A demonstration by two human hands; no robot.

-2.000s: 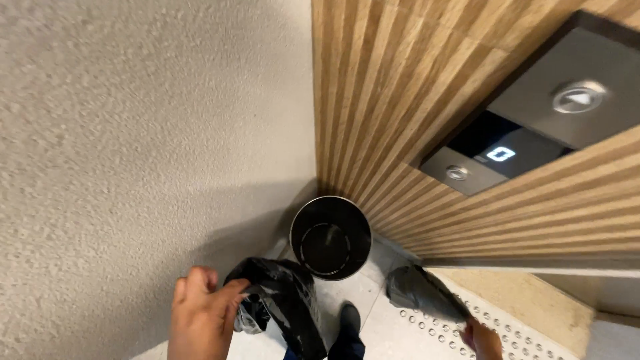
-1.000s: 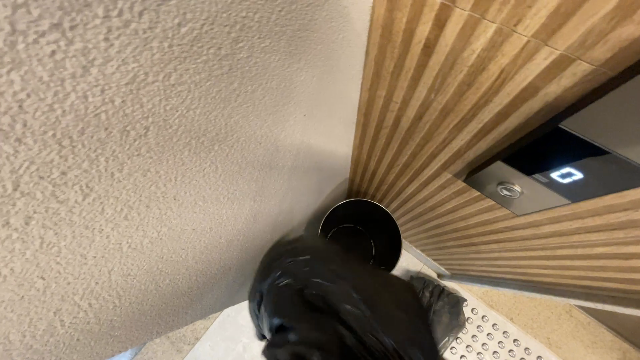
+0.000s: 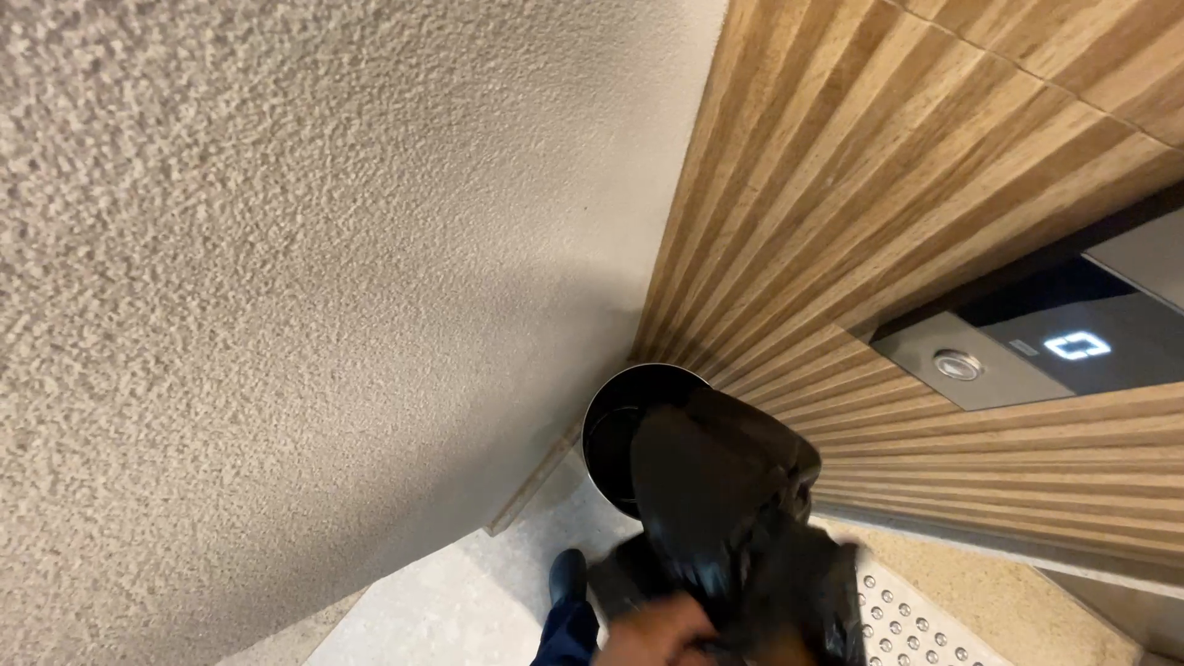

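A black plastic bag, bunched and glossy, hangs over the right part of a round black bin that stands in the corner. My left hand, blurred at the bottom edge, grips the near part of the bag. Low in the frame, a small blurred patch of my right hand shows among the dark folds; its fingers are hidden. More dark plastic hangs at the right. The inside of the bin looks dark, and the bag covers part of its rim.
A rough plaster wall rises at the left and a ribbed wooden wall at the right, bearing an elevator call panel. Below are my shoe, pale floor tiles and studded tactile paving.
My hands, wide apart two seconds ago with dark plastic in each, are now close together. The black bag has moved up and right, partly over the bin.
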